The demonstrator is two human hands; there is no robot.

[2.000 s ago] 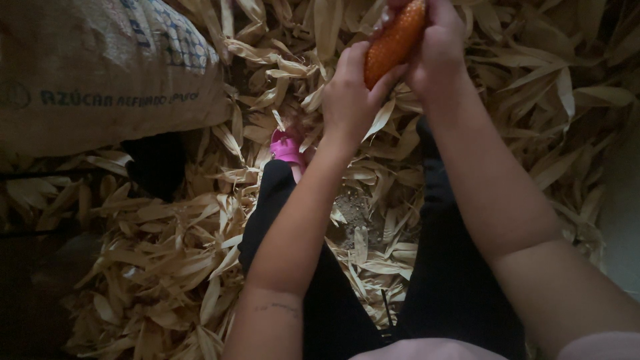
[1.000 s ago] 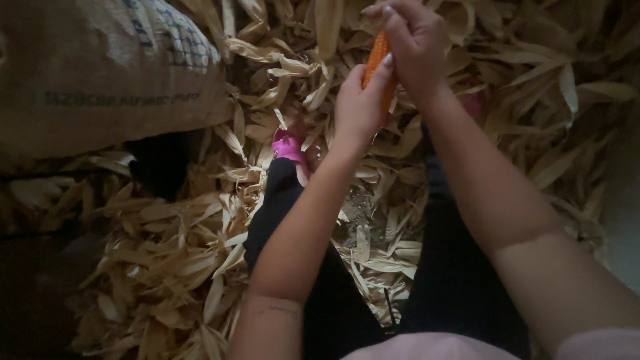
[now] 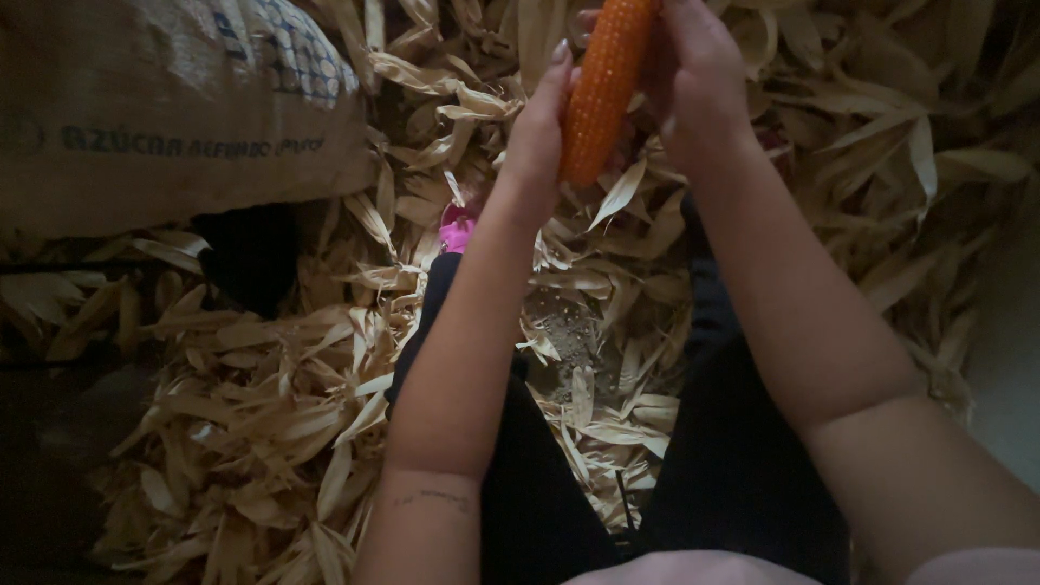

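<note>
An ear of orange corn [image 3: 605,93], its kernels bare of husk, stands out at the top of the view, tilted with its lower end toward me. My left hand [image 3: 540,138] grips it from the left side, thumb along the kernels. On the other side my right hand [image 3: 691,73] holds the ear near its upper part; most of those fingers are hidden or cut off by the frame's top edge. Dry corn husks [image 3: 268,390] cover the floor beneath both hands.
A large woven sack [image 3: 179,138] with printed writing lies at the upper left, beside a black object [image 3: 252,256]. My pink shoe [image 3: 457,234] rests among the husks. Between my legs, bare ground [image 3: 569,333] shows. A pale surface stands at the right edge.
The ear has turned and now shows more of its length than a second ago. My right hand has moved from the ear's top to its right side.
</note>
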